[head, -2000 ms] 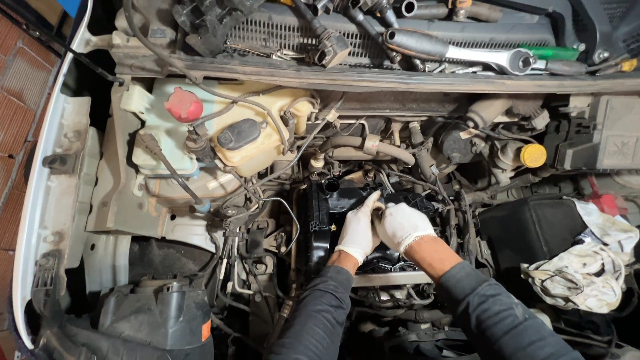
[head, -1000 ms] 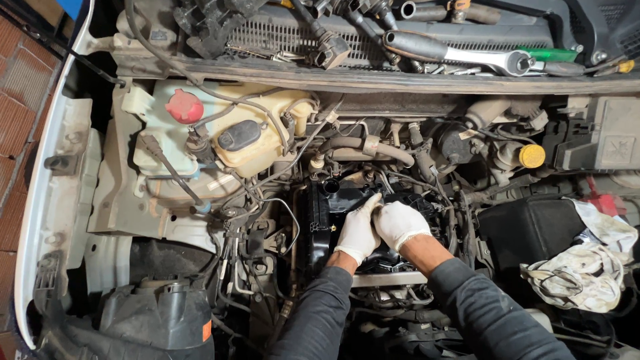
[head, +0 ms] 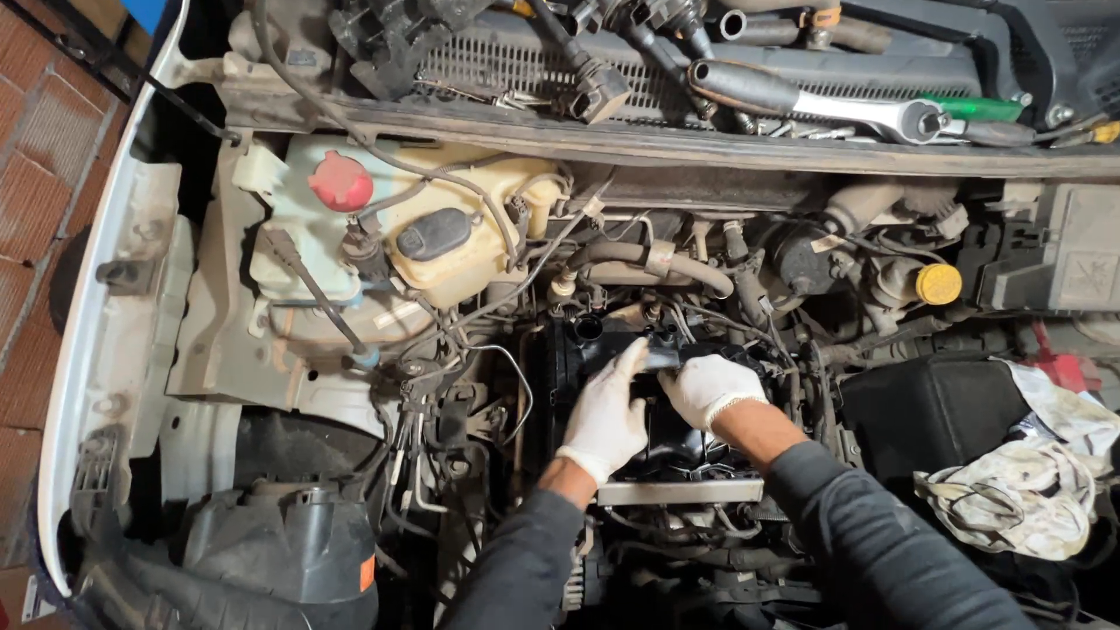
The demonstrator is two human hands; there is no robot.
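My left hand [head: 610,416], in a white glove, lies over the black plastic engine cover [head: 573,385] in the middle of the engine bay, its fingers pointing up the view and spread from the thumb. Just right of it, my right hand [head: 716,389], gloved too, is bent over the same black part with curled fingers. A small dark grey piece [head: 658,357] shows between the fingertips of both hands; whether either hand grips it is unclear. A round black opening [head: 587,329] sits above my left hand. Below both hands runs a pale metal rail [head: 681,493].
A ratchet wrench [head: 814,101], ignition coils [head: 602,90] and a green-handled tool [head: 976,108] lie on the cowl. Fluid reservoirs [head: 477,255] stand left, a yellow cap [head: 939,284] right. A stained cloth [head: 1006,499] rests beside the black box [head: 936,420]. A headlight housing [head: 284,542] is lower left.
My hands were close together over the engine; now they are apart, with the left hand's fingers spread and the right hand a little to the right.
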